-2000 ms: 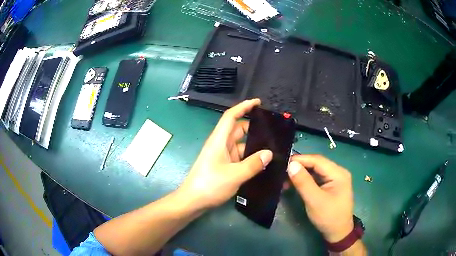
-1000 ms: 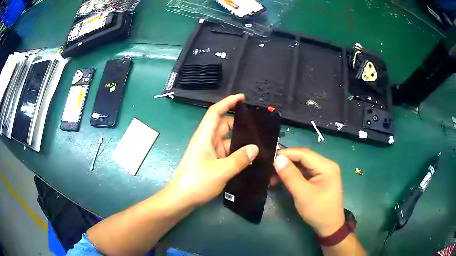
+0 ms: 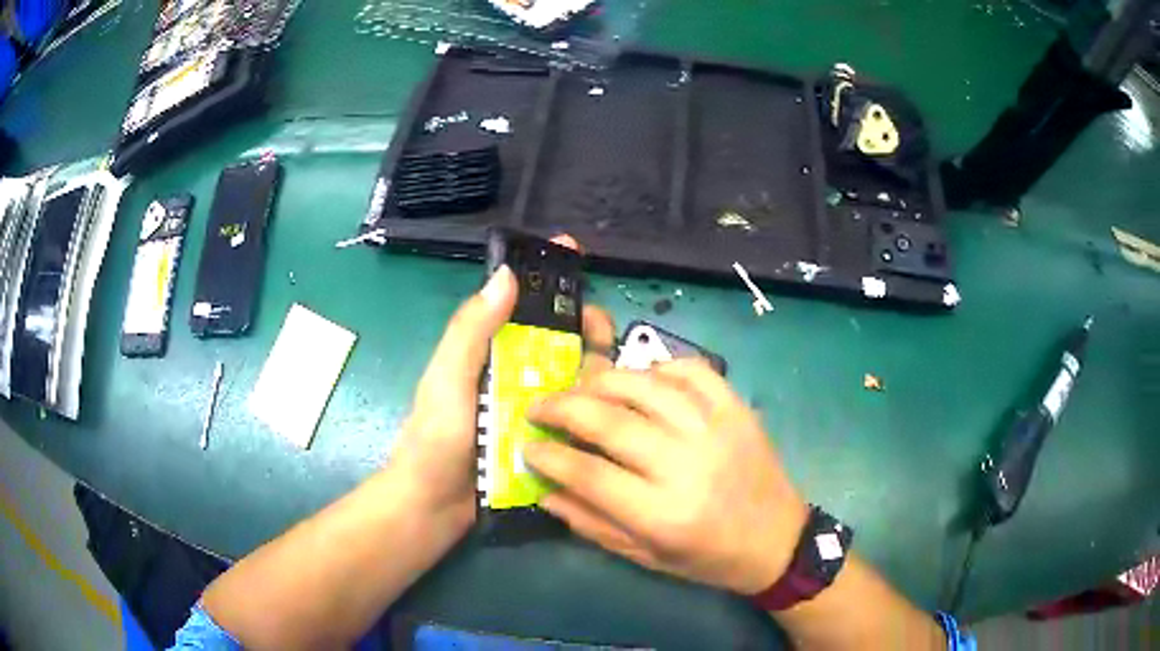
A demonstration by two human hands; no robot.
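Observation:
A smartphone unit (image 3: 545, 282) is held upright at the centre, its black top part with small marks facing me. A yellow-green card (image 3: 515, 413) lies over its middle and lower part, with pale notches along its left edge. My left hand (image 3: 439, 413) grips the phone from the left, thumb near the top. My right hand (image 3: 674, 464) has its fingers spread over the card's right side; some of its fingertips are on the card. A motherboard cover (image 3: 662, 346) with a whitish patch lies behind my right hand, which partly hides it.
A black parts tray (image 3: 585, 242) lies behind the hands. An electric screwdriver (image 3: 1028, 426) is at right. A cream card (image 3: 303, 375), a pale stick (image 3: 211, 404), two phones (image 3: 235, 248), white sleeves (image 3: 96, 293) and a phone tray (image 3: 191, 108) are at left.
The phone's plain black screen no longer faces me; its other side shows, with a yellow-green card on it. My right hand moved from the phone's edge onto the card. The view shifted right.

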